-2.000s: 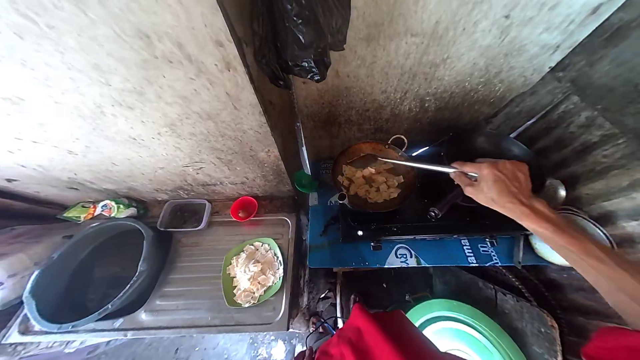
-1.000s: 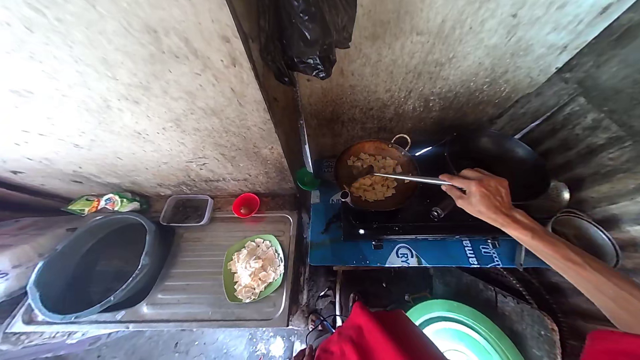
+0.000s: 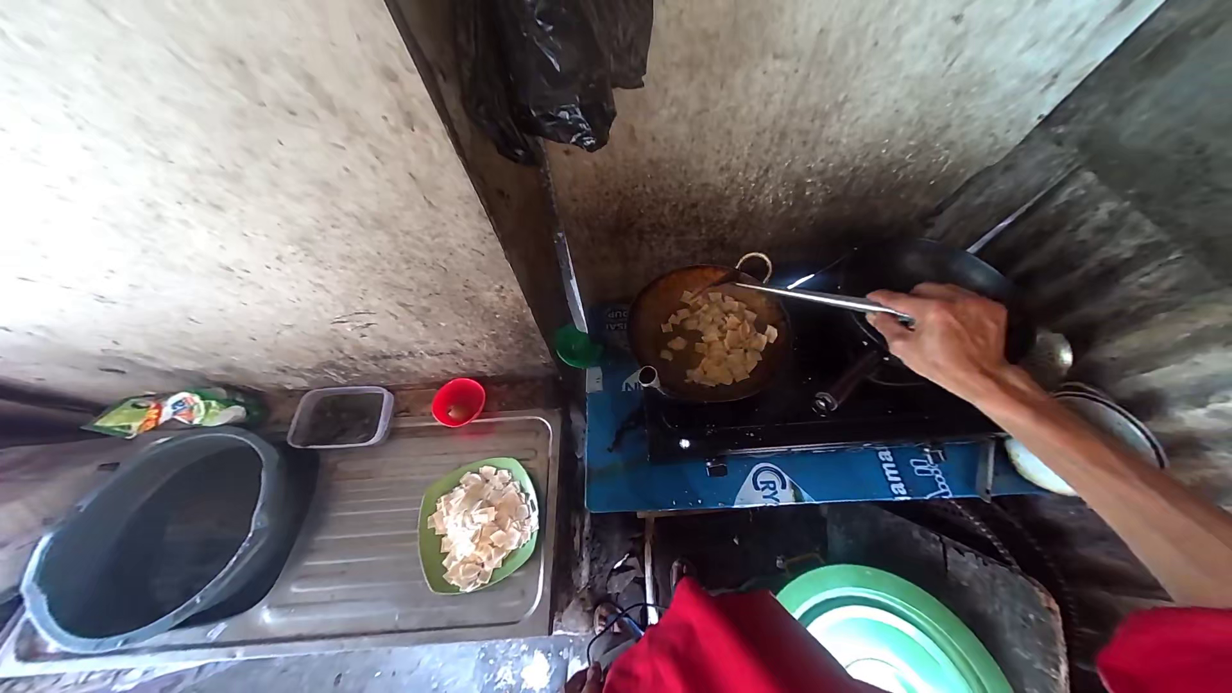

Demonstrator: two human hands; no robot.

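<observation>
My right hand (image 3: pixel 948 332) grips the metal handle of a spatula (image 3: pixel 828 299), whose blade is at the upper rim of a wok (image 3: pixel 664 289) with two looped handles. In the wok, small square pieces of food (image 3: pixel 724 337) lie in oil. The wok stands on the left burner of a black gas stove (image 3: pixel 741 438). Beneath my right hand, a dark frying pan (image 3: pixel 924 265) is on the other burner. Of my left hand (image 3: pixel 584 680), only a dark bit shows at the bottom edge; what it does is hidden. Pale, floury pieces are heaped on a green plate (image 3: pixel 430 568).
The steel sink's drainboard (image 3: pixel 337 539) holds the plate beside a large grey tub (image 3: pixel 58 616). Behind are a plastic container (image 3: pixel 385 414), a red cup (image 3: pixel 458 401) and a green funnel-like item (image 3: pixel 576 346). Black plastic bags (image 3: pixel 563 77) hang above; a green basin (image 3: pixel 818 582) is below the stove.
The spatula, over the food in the middle of the wok one second ago, is now at its upper rim. The food pieces have shifted in the oil.
</observation>
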